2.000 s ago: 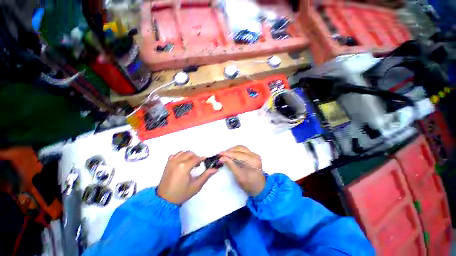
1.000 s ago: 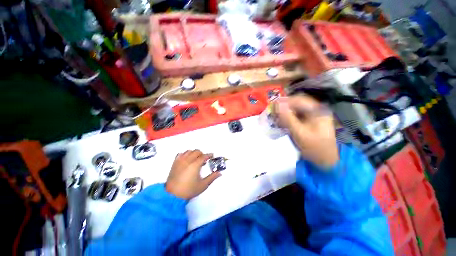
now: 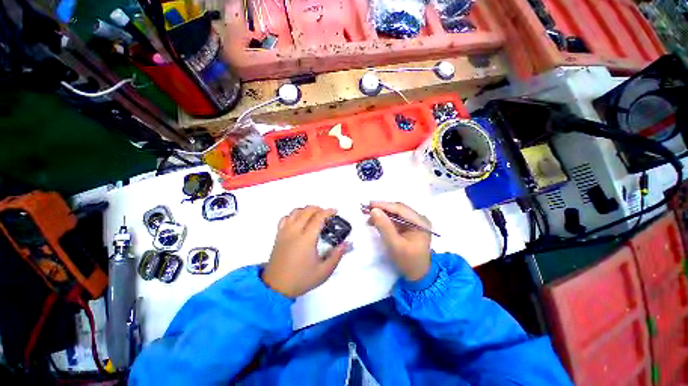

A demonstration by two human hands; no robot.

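My left hand (image 3: 300,252) holds a small rounded-square black and silver case unit (image 3: 334,231) between thumb and fingers, over the white sheet. My right hand (image 3: 403,240) holds thin dark tweezers (image 3: 411,222) like a pen, a little to the right of the unit. Their tip end is near my fingertips and does not touch the unit; whether it grips a tiny part I cannot tell. Several case units, one of them here (image 3: 219,206), lie at the left of the sheet. A dark square part (image 3: 370,169) lies below the red parts tray (image 3: 320,160).
A round container (image 3: 462,153) stands at the right beside a blue box (image 3: 490,192). A grey screwdriver (image 3: 121,301) and an orange meter (image 3: 56,234) lie at the left. A red-black tool holder (image 3: 177,83) and salmon trays (image 3: 354,53) stand behind. Black cables run at the right.
My right hand has come back from the round container to beside my left hand, now with tweezers. The unit in my left hand is raised and tilted. The camera view has shifted.
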